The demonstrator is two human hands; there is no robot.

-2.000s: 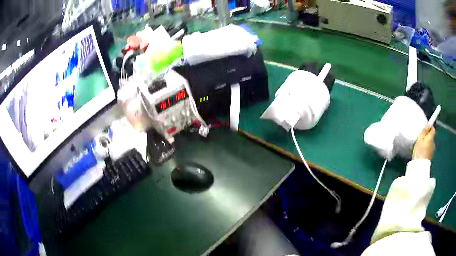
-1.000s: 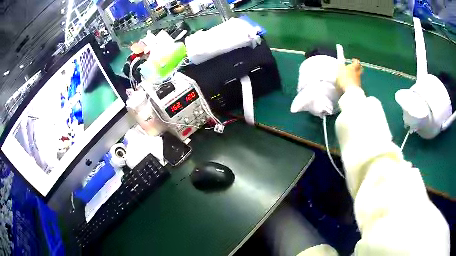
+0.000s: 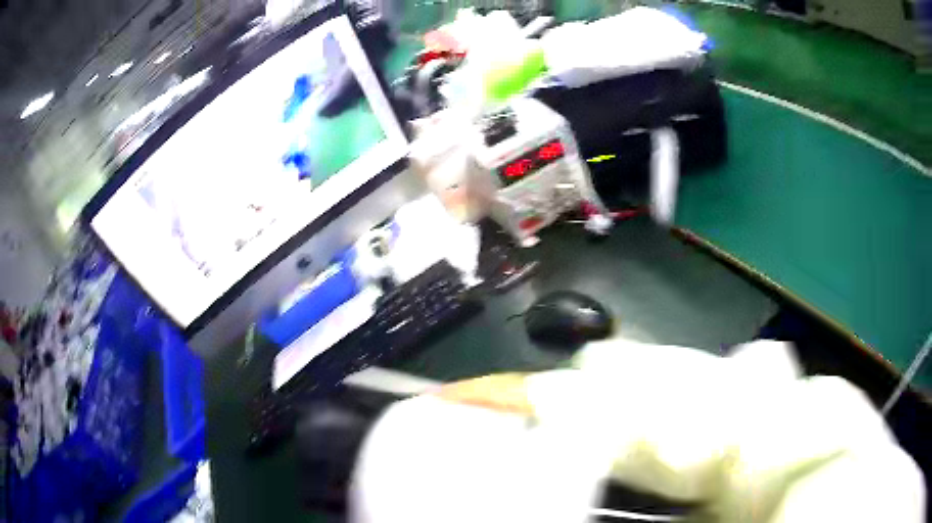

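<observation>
A white security camera (image 3: 465, 465) is low in the frame, over the front of the desk. It is blurred, with a dark part at its left side. A slim white antenna (image 3: 393, 381) points left from it. My right hand (image 3: 491, 391) is blurred and grips the camera at its top, by the antenna; most of the fingers cannot be made out. A pale sleeve reaches in from the right. A thin white cord (image 3: 634, 515) shows at the bottom edge. My left hand is not in view.
Beyond the camera are a black mouse (image 3: 568, 320), a keyboard (image 3: 419, 312), a monitor (image 3: 255, 174) and a power supply (image 3: 531, 169) with red digits. Blue crates (image 3: 184, 388) stand at the left. A green bench (image 3: 818, 194) runs along the right, with another white cord (image 3: 910, 373) at its edge.
My right hand has moved from the bench to the desk, bringing the camera left and nearer. The view has turned left, bringing the blue crates further into view.
</observation>
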